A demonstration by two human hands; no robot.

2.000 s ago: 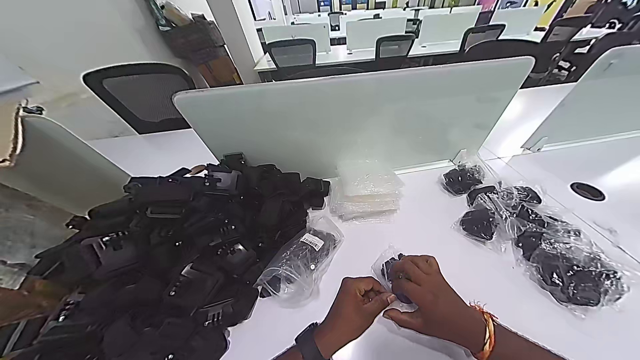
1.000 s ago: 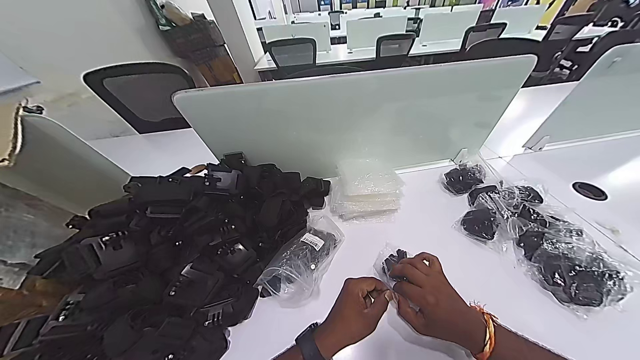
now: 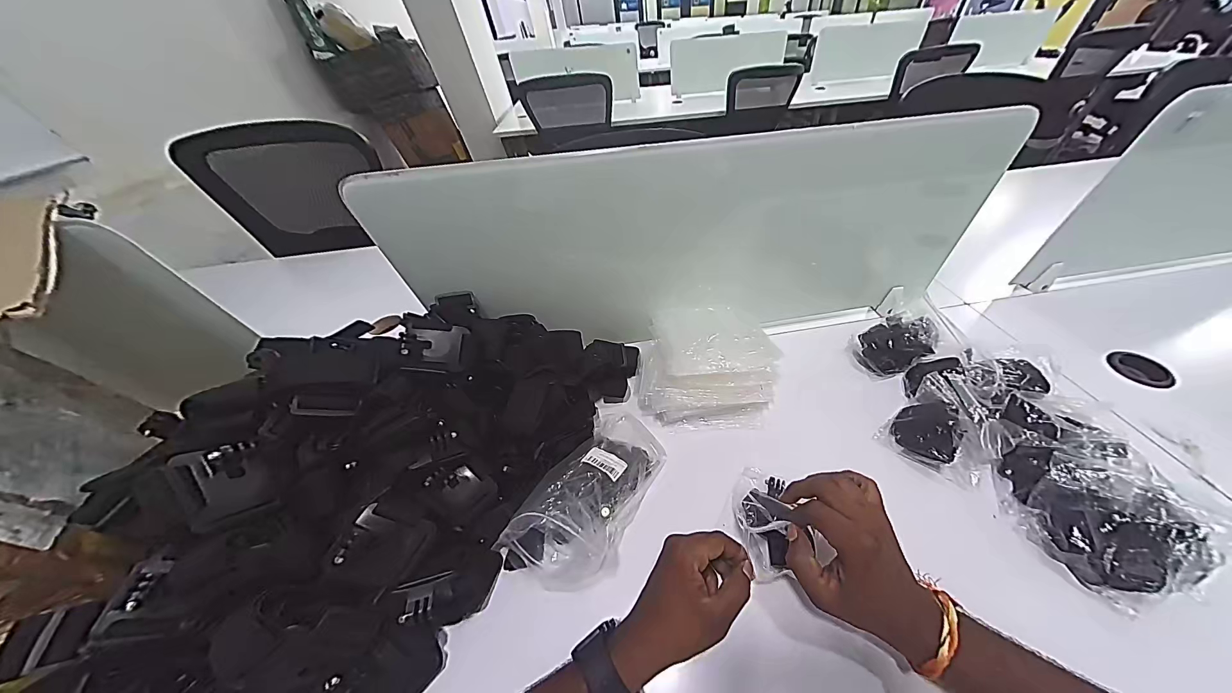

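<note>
On the white desk, a small clear plastic bag (image 3: 760, 520) with a black plastic part inside lies between my hands. My right hand (image 3: 852, 549), with a thread bracelet at its wrist, grips the bag's right side between thumb and fingers. At the bag's lower left edge is my left hand (image 3: 695, 587), thumb and forefinger pinched together; whether it holds the film's edge cannot be made out. Left of it lies a larger clear bag (image 3: 582, 510) with a barcode label and dark contents. Behind stands a stack of clear plastic bags (image 3: 710, 371).
A big heap of black straps and mounts (image 3: 366, 462) covers the left of the desk. Several bagged black items (image 3: 1107, 510) lie at the right, near a round cable grommet (image 3: 1141, 370). A frosted divider (image 3: 693, 221) rises along the back edge.
My right hand's fingers have shifted over the small bag, and its thumb and forefinger now pinch the bag's right side. My left hand stays close to where it was.
</note>
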